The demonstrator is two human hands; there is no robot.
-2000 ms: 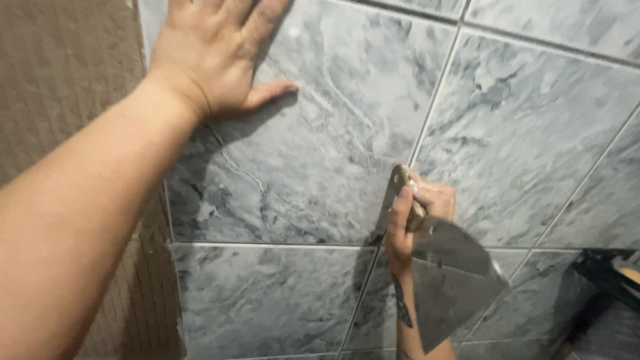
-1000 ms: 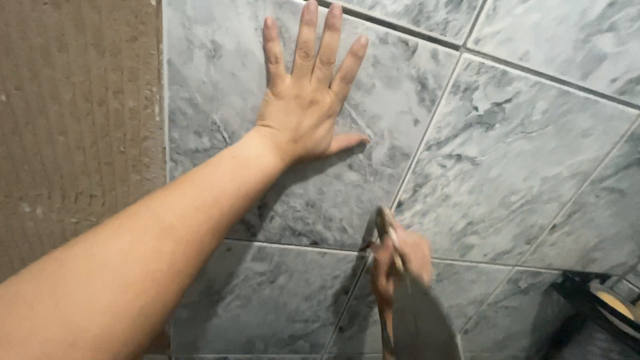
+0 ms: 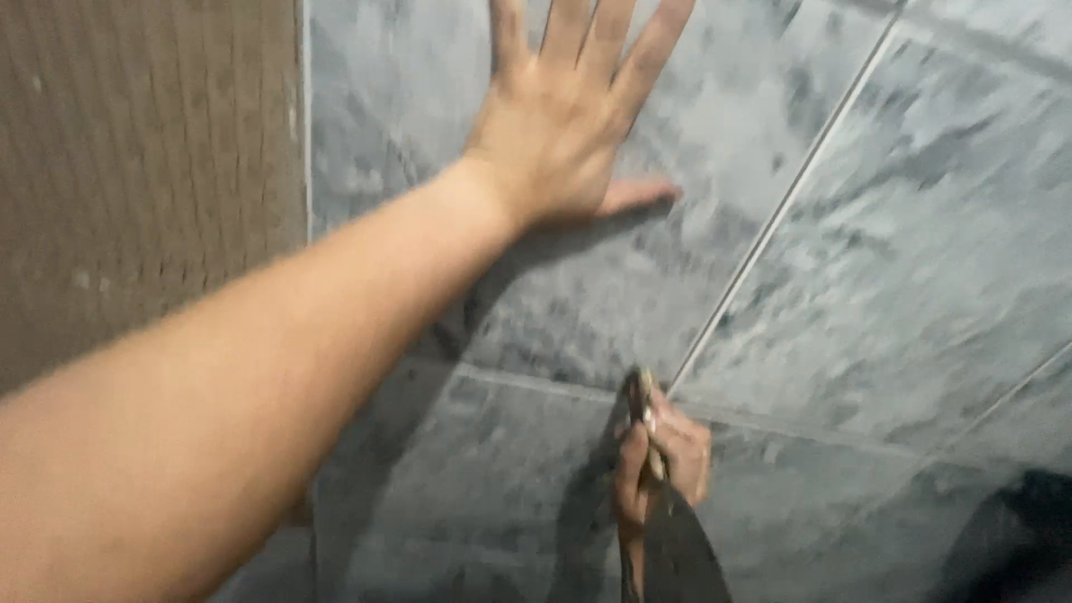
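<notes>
My left hand [image 3: 557, 126] lies spread on a grey marbled wall tile [image 3: 737, 126], its fingertips cut off by the top edge of the view. Lower down, my right hand [image 3: 670, 456] is closed around the handle of a wide-bladed putty knife [image 3: 682, 544]. The handle's end points up at the tile, near the corner where the joints meet, and the blade hangs toward the bottom edge. Whether the handle touches the tile cannot be told. The picture is blurred.
Left of the tile's edge is a brown wall strip with ridged adhesive [image 3: 151, 151]. More marbled tiles [image 3: 921, 251] adjoin on the right and below, with pale joints between them. A dark, blurred object [image 3: 1022, 536] is at the lower right.
The putty knife has turned in my right hand, its blade now seen more edge-on than two seconds ago. My left hand remains spread on the tile. The view has shifted.
</notes>
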